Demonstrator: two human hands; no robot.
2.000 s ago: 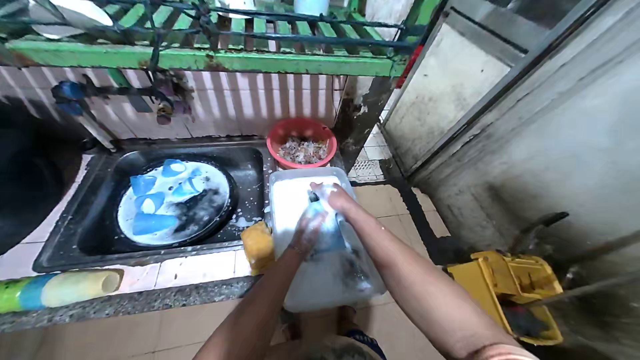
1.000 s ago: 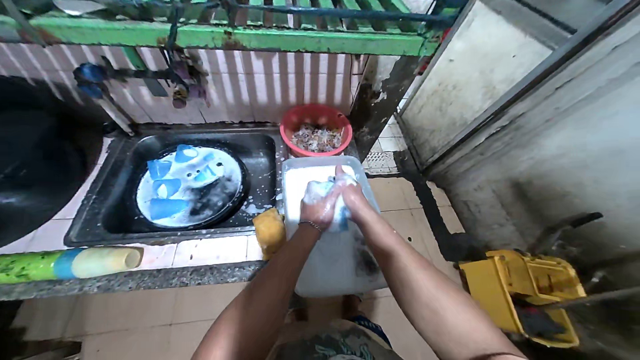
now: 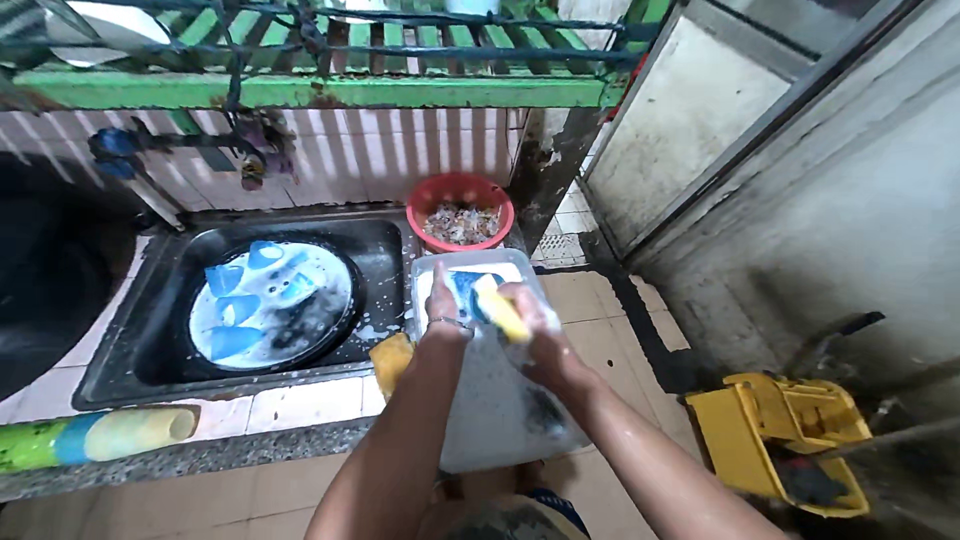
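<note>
My left hand (image 3: 442, 298) grips the left side of a blue plastic cup (image 3: 466, 289) over a translucent plastic tub (image 3: 480, 420); the fingers are partly hidden. In my right hand (image 3: 534, 313) is a yellow sponge (image 3: 504, 309) with suds on it, held against or close to the cup's right side. White foam lies in the far part of the tub. Left of the tub, several blue cups (image 3: 238, 309) lie in soapy water in a round basin (image 3: 346, 330) inside the black sink (image 3: 386, 262). A second yellow sponge (image 3: 391, 360) rests at the counter edge, beside my left forearm.
A red plastic bowl (image 3: 459, 182) of scraps stands just behind the tub. Stacked cups (image 3: 97, 436) lie along the counter's front left. A faucet (image 3: 251, 171) juts from the tiled wall below a green slatted rack (image 3: 322, 91). A yellow mop bucket (image 3: 739, 427) stands on the floor at right.
My hands were close together in suds over the tub one second ago; now they are farther apart, with the yellow sponge and blue cup plainly in view.
</note>
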